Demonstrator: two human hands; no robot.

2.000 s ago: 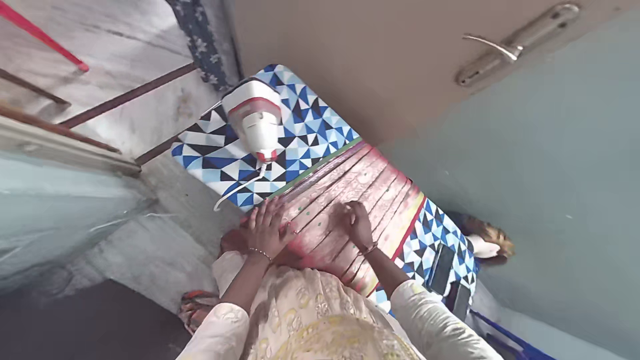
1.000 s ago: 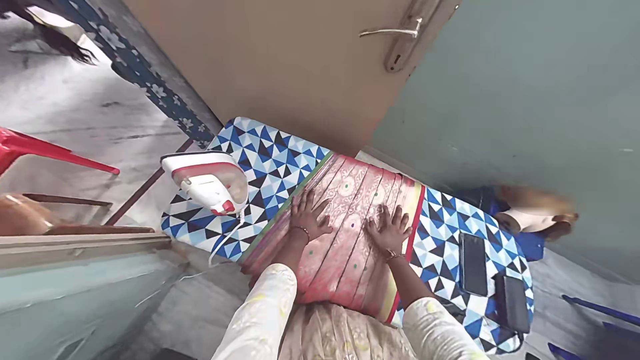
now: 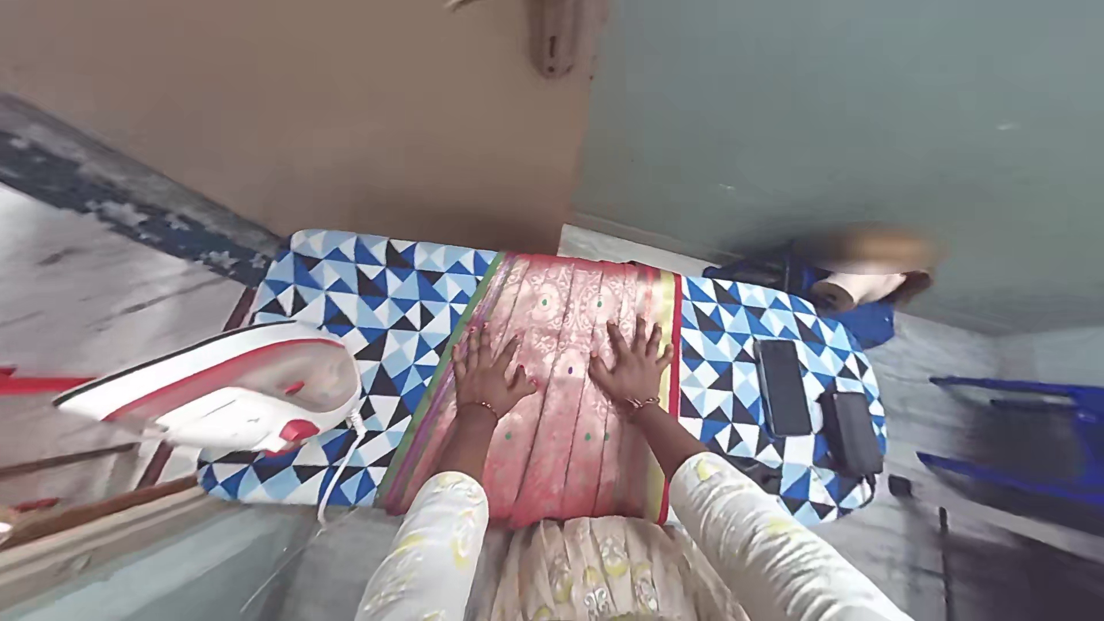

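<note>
A pink pleated cloth (image 3: 565, 405) with green, yellow and red border stripes lies across the ironing board (image 3: 733, 345), whose cover has blue, black and white triangles. My left hand (image 3: 492, 375) rests palm down on its left part, fingers spread. On the right part, near the yellow and red border, my right hand (image 3: 632, 366) lies flat with its fingers apart. Neither hand grips anything. A white and red electric iron (image 3: 233, 392) is at the board's left end, its white cord running down from its rear.
Two dark phone-like objects (image 3: 783, 388) lie on the board's right end. Behind the board are a door (image 3: 345, 129) and a wall (image 3: 819, 129). Past the right end are a mannequin-like object (image 3: 858, 289) and blue furniture (image 3: 1018, 440); red furniture (image 3: 43, 384) is at left.
My right hand, curled two seconds ago, is now spread flat on the cloth. Both hands lie farther apart than in the earliest frame. The view has turned considerably.
</note>
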